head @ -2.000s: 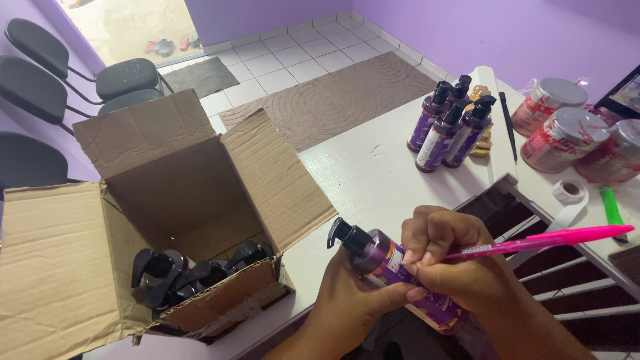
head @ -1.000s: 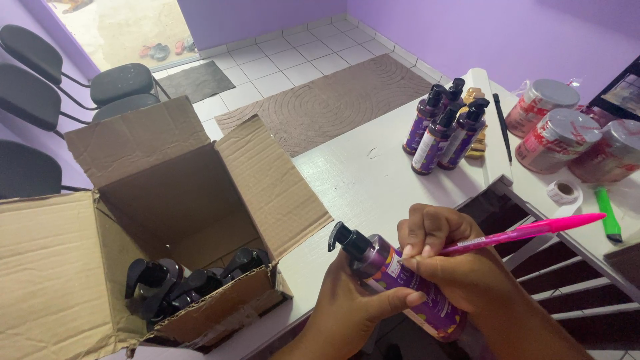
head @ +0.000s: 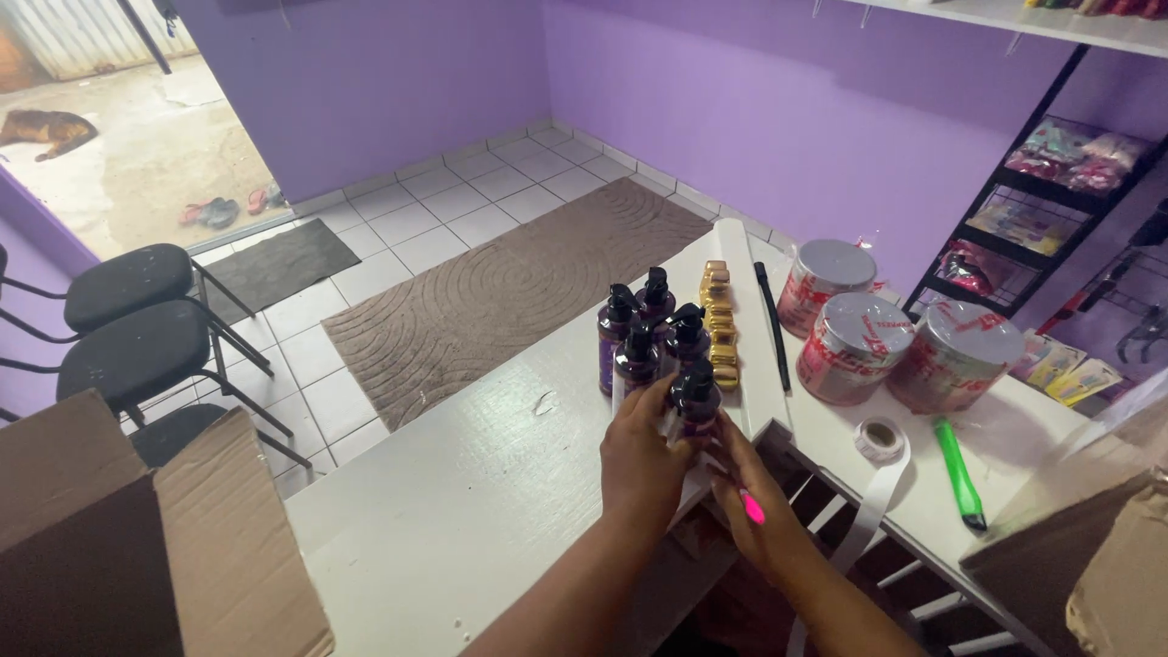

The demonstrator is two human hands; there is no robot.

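Note:
Both hands close around a dark purple pump bottle [head: 696, 401] at the near side of a cluster of similar pump bottles [head: 617, 338] on the white table. My left hand [head: 644, 456] grips its left side, fingers beside the neighbouring bottle. On its right side lies my right hand [head: 748, 488], which also keeps hold of a pink pen [head: 752, 507]; only a short pink piece of it shows by the palm. The bottle's lower part is hidden by my hands. Gold-coloured items [head: 720, 328] stand in a row just right of the cluster.
An open cardboard box [head: 233, 538] is at the lower left. To the right are wrapped tubs [head: 854, 347], a black stick-like item [head: 772, 324], a label roll [head: 880, 438] and a green utility knife [head: 958, 474]. Another cardboard box [head: 1077, 547] stands at the lower right.
Both hands have moved from near the box to the bottle cluster with the bottle. The pen no longer points out over the table to the right. The view has shifted.

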